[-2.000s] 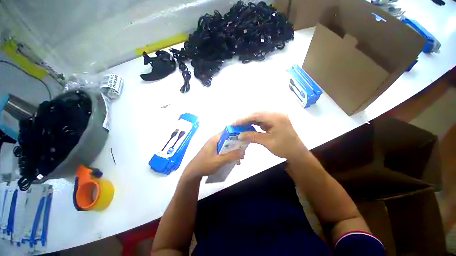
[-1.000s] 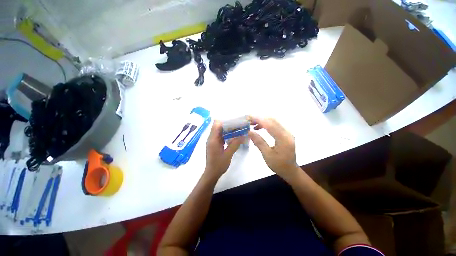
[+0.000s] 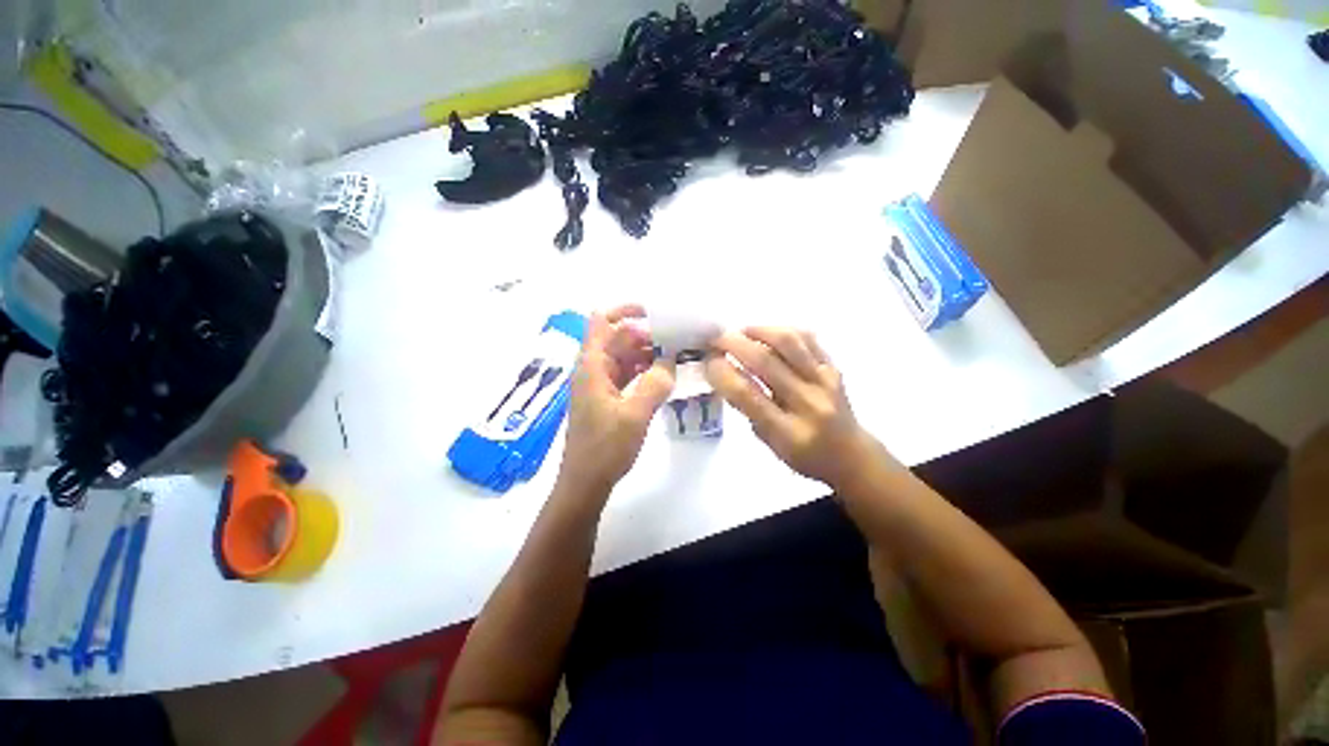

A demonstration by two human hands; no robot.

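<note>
My left hand (image 3: pixel 612 401) and my right hand (image 3: pixel 787 401) hold one retail box (image 3: pixel 697 414) between them over the table's front part. Its white flap is raised at the top, with a dark opening below it and cable pictures on its front. Whether a cable is inside cannot be told. A stack of blue-and-white retail boxes (image 3: pixel 518 401) lies just left of my left hand. More retail boxes (image 3: pixel 934 262) lie to the right, beside the brown carton.
A black cable pile (image 3: pixel 743 95) and a black moulded piece (image 3: pixel 493 158) lie at the back. A grey tub (image 3: pixel 270 379) of cables, tape dispenser (image 3: pixel 274 528) and blue-white strips (image 3: pixel 91 583) are left. An open inner carton (image 3: pixel 1042 219) stands right; larger cartons (image 3: pixel 1166 510) sit below.
The held box has turned from tilted to roughly upright, its cable-picture face now showing, and its top flap now stands raised. Both hands stay on it. The view has shifted slightly.
</note>
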